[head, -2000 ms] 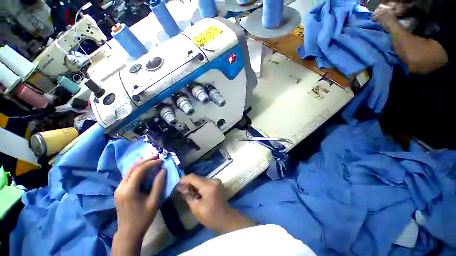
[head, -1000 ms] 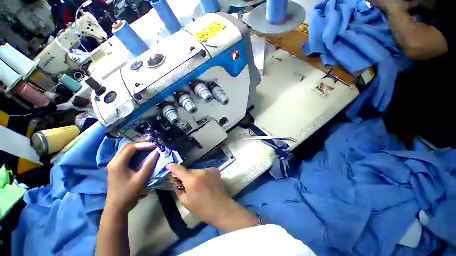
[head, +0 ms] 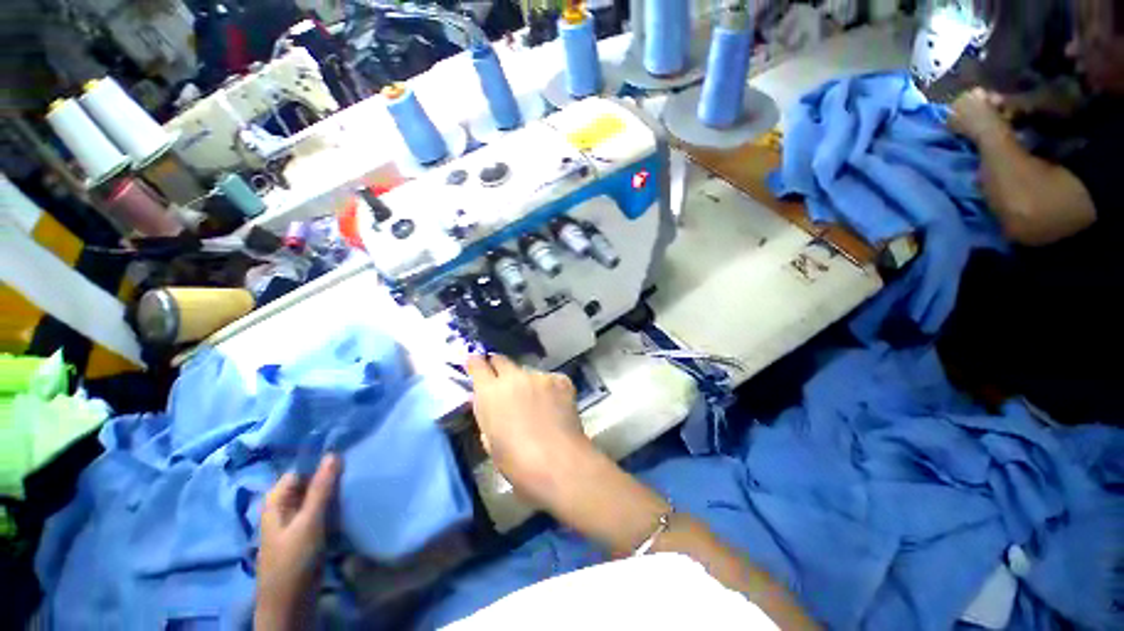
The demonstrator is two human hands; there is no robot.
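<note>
The white overlock machine (head: 530, 197) with a blue stripe stands ahead of me. My right hand (head: 528, 425) is at its dark needle area (head: 475, 314), fingertips close to the presser foot. Its palm is hidden, so I cannot tell whether it holds anything. The light-blue garment piece (head: 401, 475) lies left of and below the needle area, its near part blurred and hanging over the table edge. My left hand (head: 293, 536) is at lower left, blurred, fingers bent around a fold of this cloth.
A large blue garment heap (head: 863, 493) lies at right. Thread tails (head: 705, 382) hang at the table edge (head: 641, 413). Blue thread cones (head: 493, 86) stand behind the machine. A tan-yellow cone (head: 203, 313) lies at left. A person in black (head: 1042, 302) handles blue cloth at upper right.
The view has shifted, so the machine sits further right and lower. My left hand has left the needle area, moving down with the garment piece. My right hand has moved up to the needle area.
</note>
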